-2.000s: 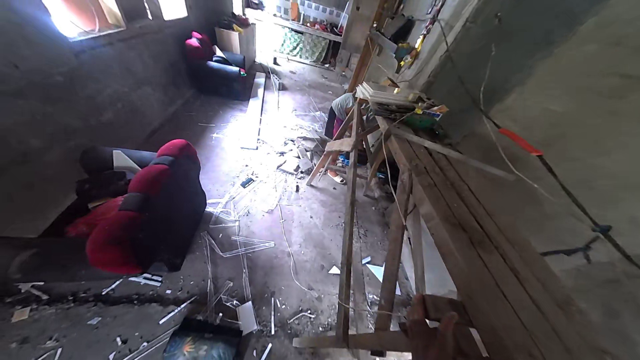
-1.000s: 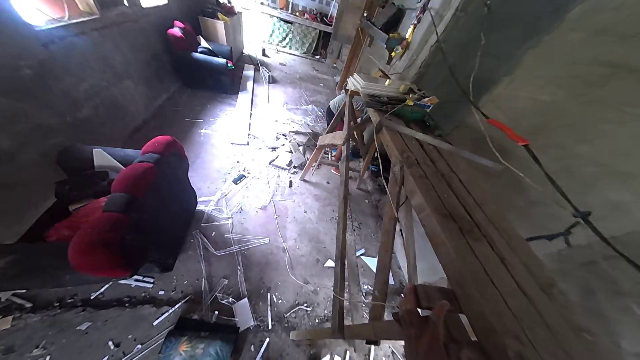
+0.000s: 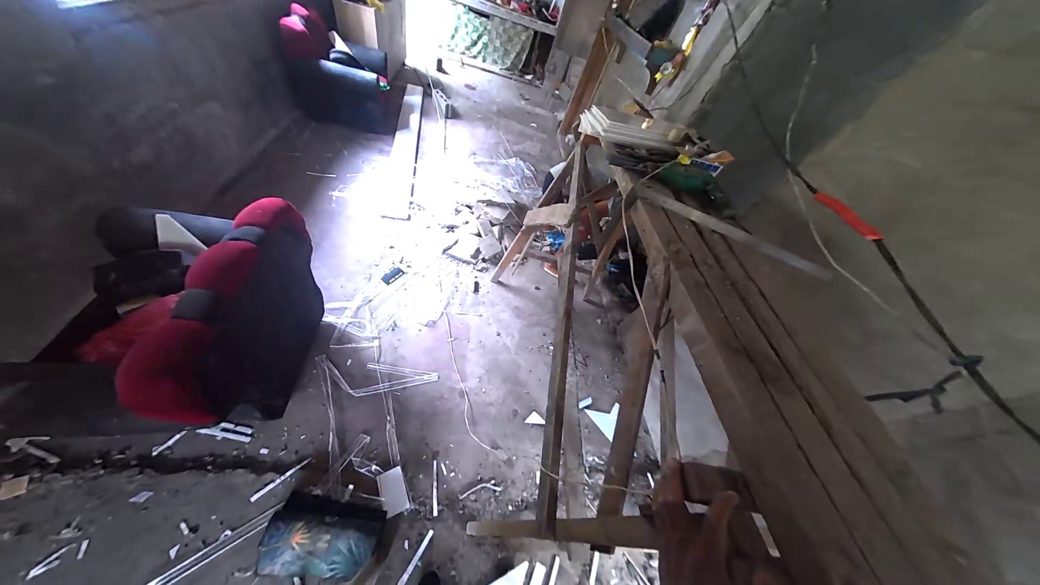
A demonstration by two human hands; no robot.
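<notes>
My right hand (image 3: 703, 528) is at the lower right, its fingers at the end of a wooden crosspiece (image 3: 569, 530) of the scaffold; whether it grips the wood cannot be told. Long wooden planks (image 3: 780, 366) run beside it, away from me. Wooden uprights (image 3: 561, 349) go down to the floor left of the hand. At the far end of the planks lie a stack of white strips (image 3: 630, 128) and a green object (image 3: 691, 180). My left hand is out of view.
A red and black sofa (image 3: 268, 309) stands at the left, a dark armchair (image 3: 337, 81) farther back. Broken pieces (image 3: 479, 231) and clear strips (image 3: 398, 378) litter the floor. A person, partly hidden, is beyond the scaffold. A cable with red tape (image 3: 845, 214) hangs along the right wall.
My right hand stays by the scaffold's crosspiece, its fingers placed a little differently. The person beyond the scaffold is now more hidden behind the wood.
</notes>
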